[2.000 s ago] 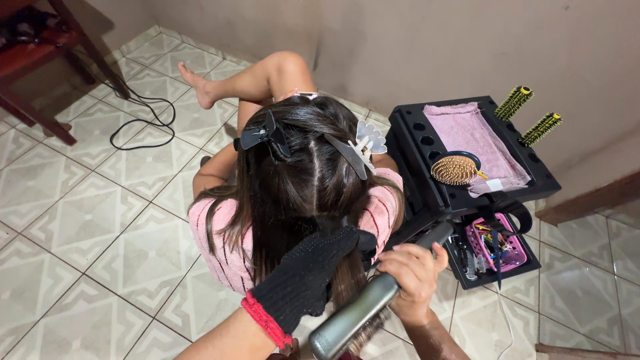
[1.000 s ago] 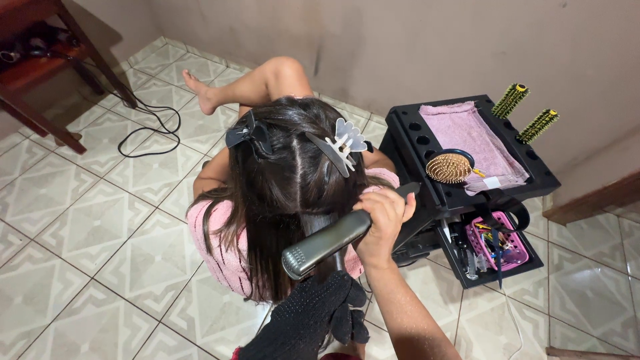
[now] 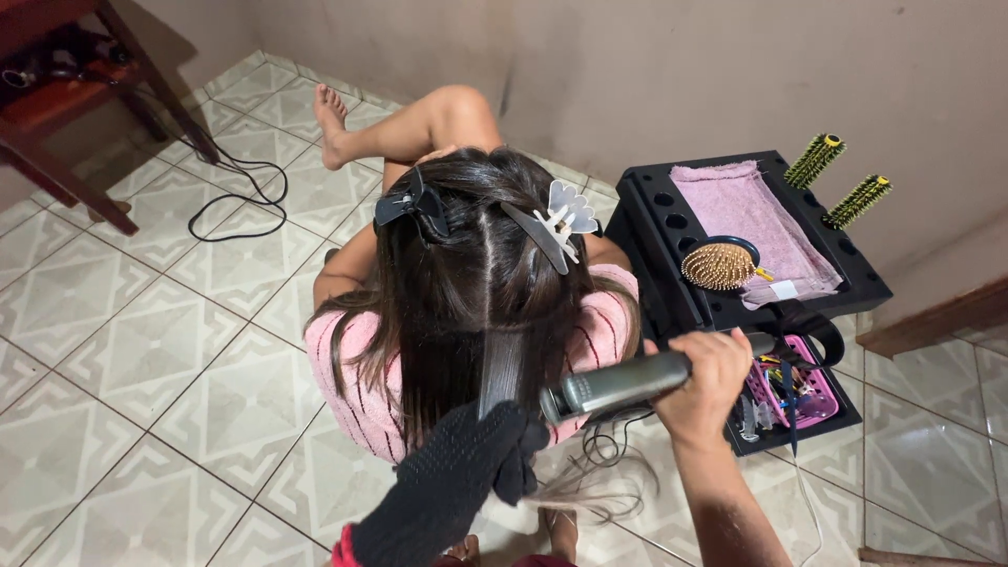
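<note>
A seated person's dark hair [image 3: 441, 291] is parted down the middle, a black claw clip [image 3: 413, 206] on the left and a grey and white claw clip [image 3: 559, 224] on the right. My left hand [image 3: 472, 457], in a black knit glove with a red cuff, grips a smooth, straight section of hair below the nape; loose ends trail out to its right. My bare right hand [image 3: 705, 382] holds a grey-green hair straightener [image 3: 622, 386] just right of that section, apart from it. Whether hair lies between its plates cannot be told.
At right stands a black trolley [image 3: 866, 295] with a pink towel [image 3: 732, 213], a paddle brush [image 3: 719, 265] and round brushes [image 3: 815, 161]. Its lower tray holds a pink basket [image 3: 823, 394]. A wooden stool [image 3: 71, 94] and black cable [image 3: 236, 236] are at upper left.
Since a second ago, the straightener has moved right and away from the hair section it lay across. The gloved hand remains below the nape, now with hair ends visible beside it.
</note>
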